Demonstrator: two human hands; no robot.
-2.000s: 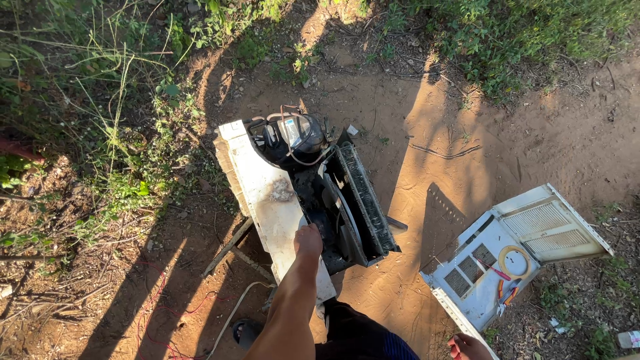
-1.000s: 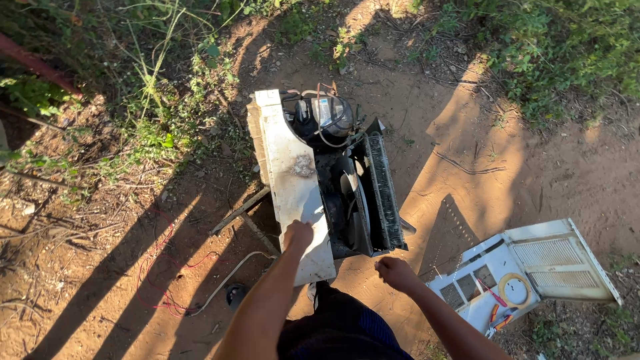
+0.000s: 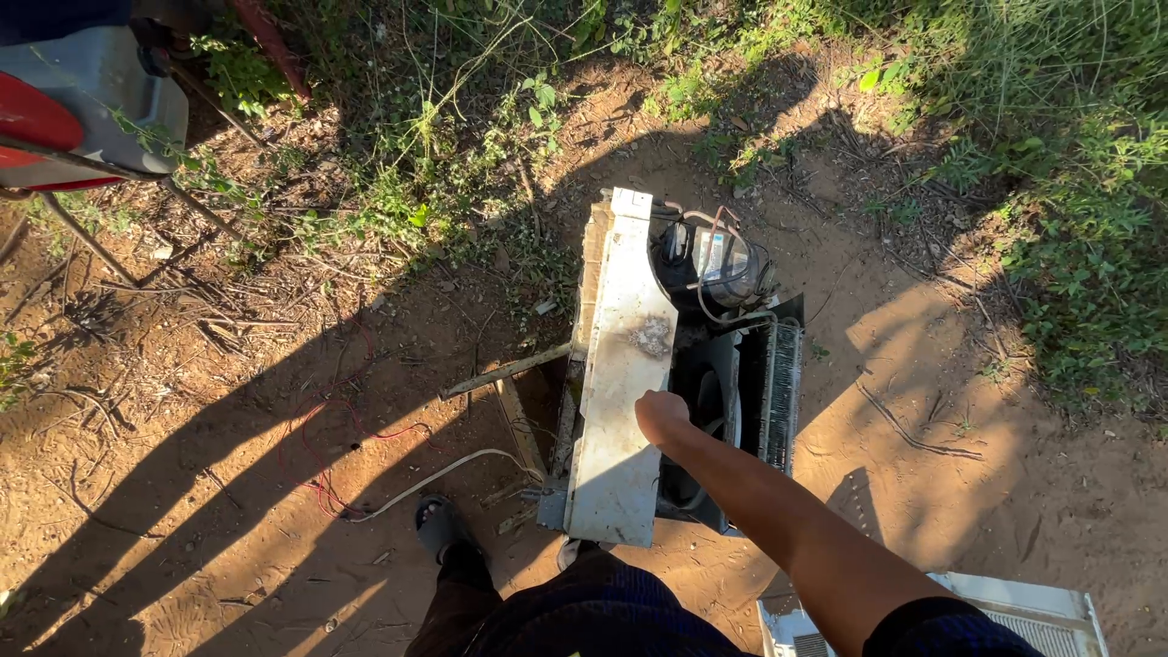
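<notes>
My right hand, its fingers curled, rests at the right edge of a dirty white metal panel on an opened air-conditioner unit. Whether the fingers grip the edge or a small thing is hidden. Beside the panel, at the unit's far end, sit a dark compressor and bent copper tubing. A black fan shows partly behind my forearm, with the finned coil at its right. My left hand is out of view.
A wooden stand props the unit. Red wire and a pale cable lie on the dirt at left. A white vented casing lies at lower right. A grey and red container stands upper left.
My left hand was on the white panel and has left the view. My right hand, earlier right of the unit, has moved onto the panel's edge. The view has shifted left.
</notes>
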